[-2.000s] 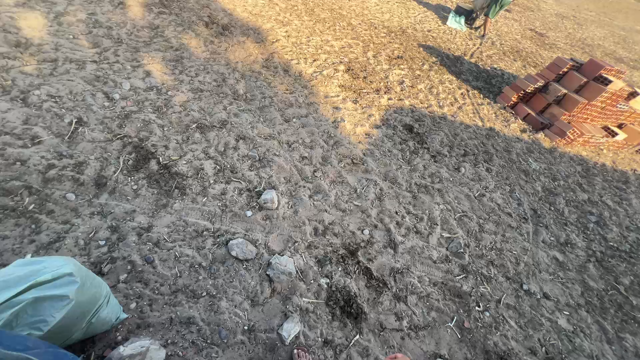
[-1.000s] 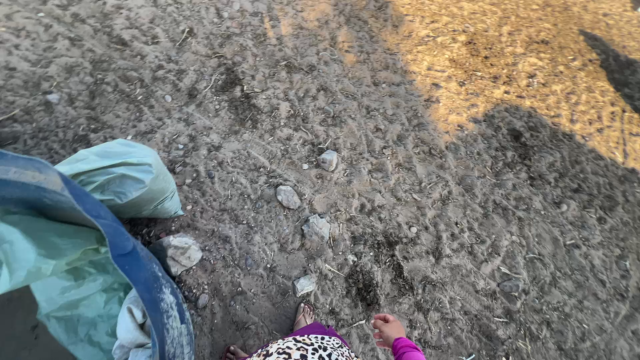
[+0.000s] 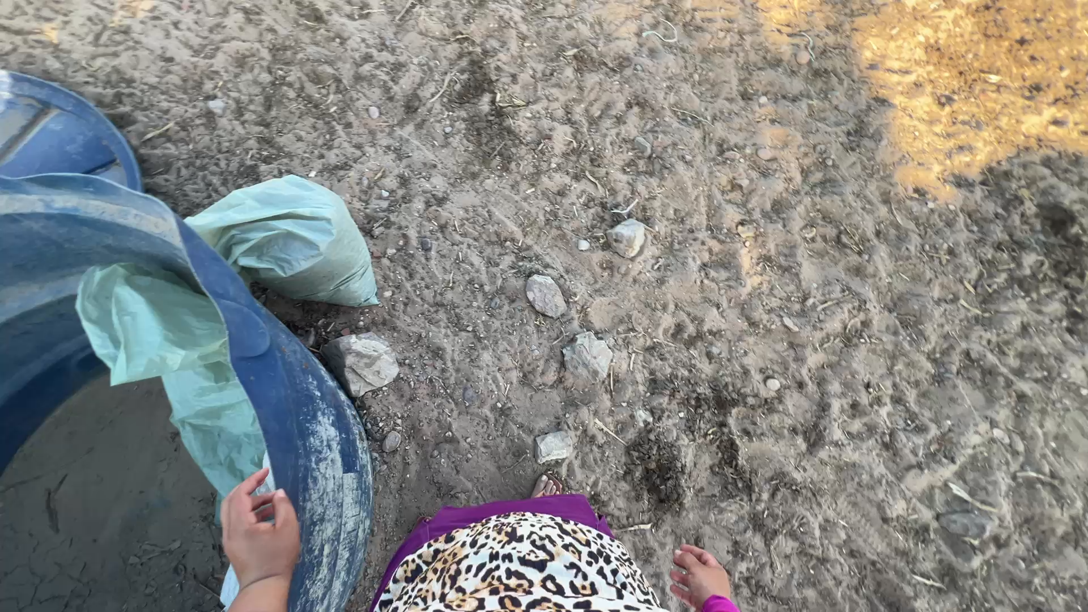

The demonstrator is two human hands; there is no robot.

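Observation:
Over the inner side of a large blue plastic tub [image 3: 323,425], my left hand [image 3: 260,529] is at the lower left, fingers bent, close to the rim. Pale green plastic sheeting or a bag [image 3: 157,327] hangs inside the tub near that hand; whether the fingers touch it I cannot tell. Dark grey, mud-like material [image 3: 102,501] covers the tub's bottom. Just outside the rim stands a filled pale green sack [image 3: 297,242]. My right hand [image 3: 699,576] hangs at the lower right above bare soil, fingers loosely bent, holding nothing.
A whitish rock [image 3: 361,363] lies against the tub's outer side. Several smaller stones, one of them pale [image 3: 554,446] by my foot [image 3: 546,486], are scattered on the rough ground. A blue round lid or second container [image 3: 68,136] is at the upper left edge.
The view has swung toward the tub at the left, and the bricks seen earlier are out of frame. My left hand has come into view at the tub's rim.

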